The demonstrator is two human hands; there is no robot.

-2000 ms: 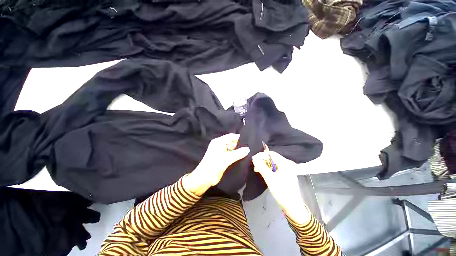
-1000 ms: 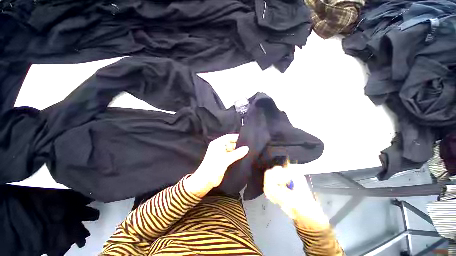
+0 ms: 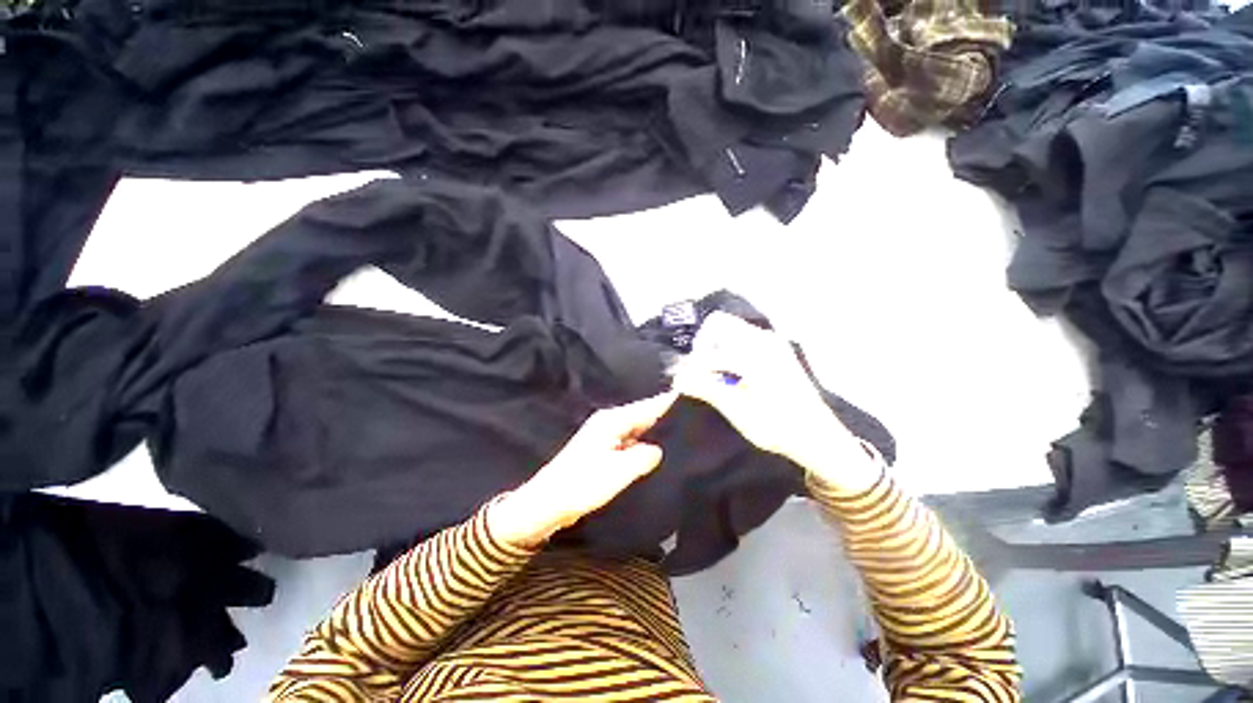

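The black trousers (image 3: pixel 399 412) lie across the table with the leg shapes toward the left and the waist end in front of me. My left hand (image 3: pixel 594 464) holds the cloth near the waist end, thumb and finger pinched on it. My right hand (image 3: pixel 749 385) is at the same spot, its fingertips touching or nearly touching my left fingertips. A small blue spot, likely part of thread snips (image 3: pixel 730 378), shows at my right fingers; the tips are hidden. A pale label (image 3: pixel 679 319) lies just beyond my right fingertips.
A large heap of black garments (image 3: pixel 536 96) with white thread bits lies behind the work. A rumpled dark pile (image 3: pixel 1168 247) is at the right, a plaid cloth (image 3: pixel 934 69) at the back. More black cloth (image 3: pixel 110 604) is at lower left. Grey metal legs (image 3: pixel 1141 632) show lower right.
My right hand first drew back to the lower right, then moved up and left to the label area, beside my left fingertips. The view has shifted slightly.
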